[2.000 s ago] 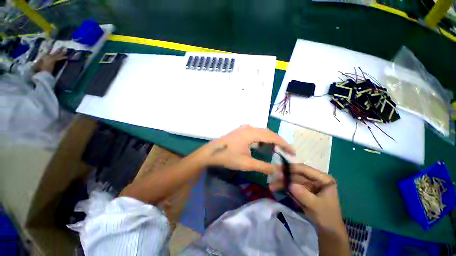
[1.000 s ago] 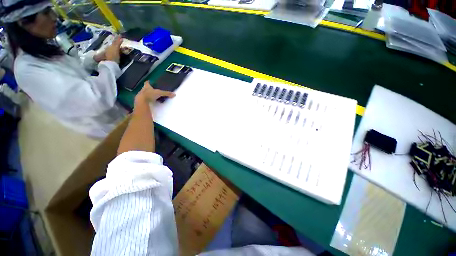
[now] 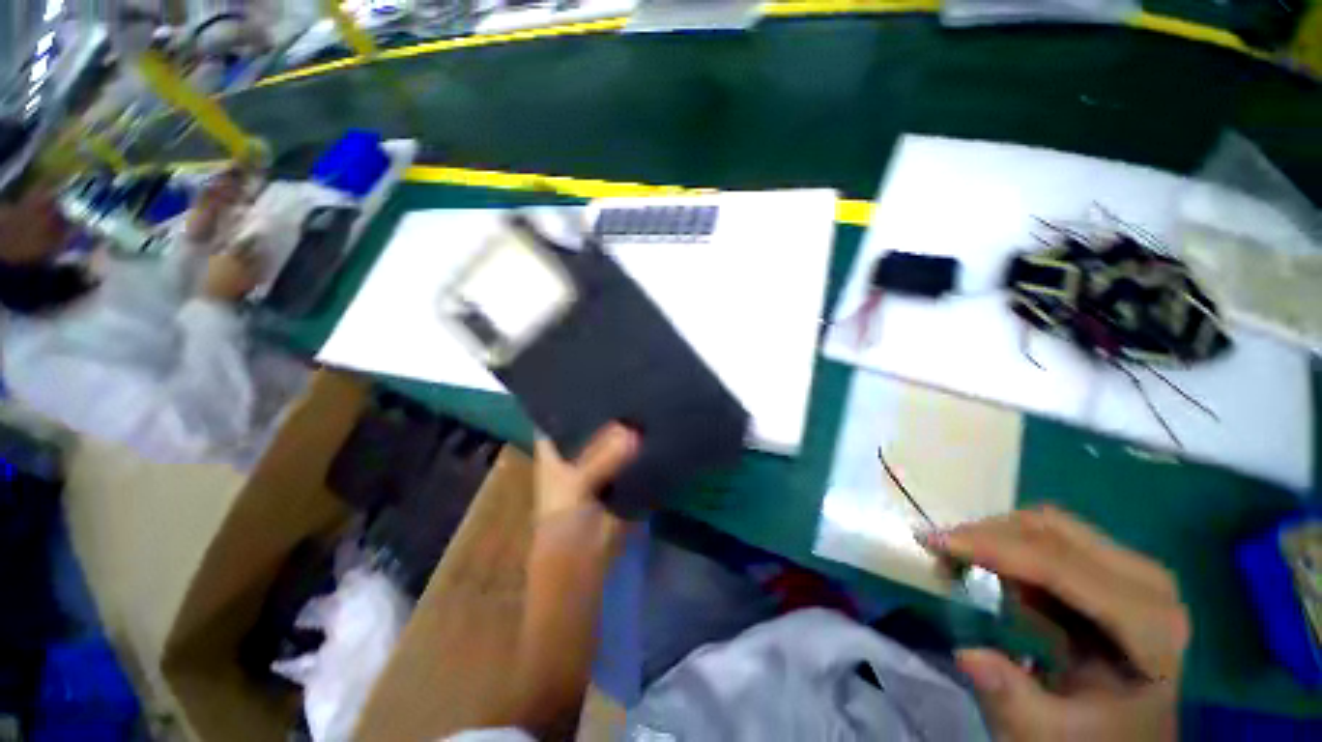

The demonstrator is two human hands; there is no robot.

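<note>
My left hand (image 3: 573, 486) holds a black phone-case housing (image 3: 631, 377) by its lower edge, tilted above the left foam board. The housing's rectangular window with a cream frame (image 3: 561, 297) is at its upper left end. My right hand (image 3: 1080, 616) is at the lower right, blurred. Its fingertips are closed on a small wired part (image 3: 982, 586), with a thin dark lead sticking up and left. The part's body is mostly hidden by the fingers.
White foam board (image 3: 421, 297) holds a row of small components (image 3: 655, 222). Right foam board (image 3: 928, 189) holds a black module (image 3: 915, 274) and the module pile (image 3: 1116, 297). Adhesive liner sheet (image 3: 928, 464) lies nearer me. Blue bin (image 3: 1283, 587) is far right, cardboard box (image 3: 218, 580) below left, another person (image 3: 160, 326) left.
My left hand has lifted the housing from the left end of the board and brought it rightward, nearer me. My right hand has come into view with the small wired part.
</note>
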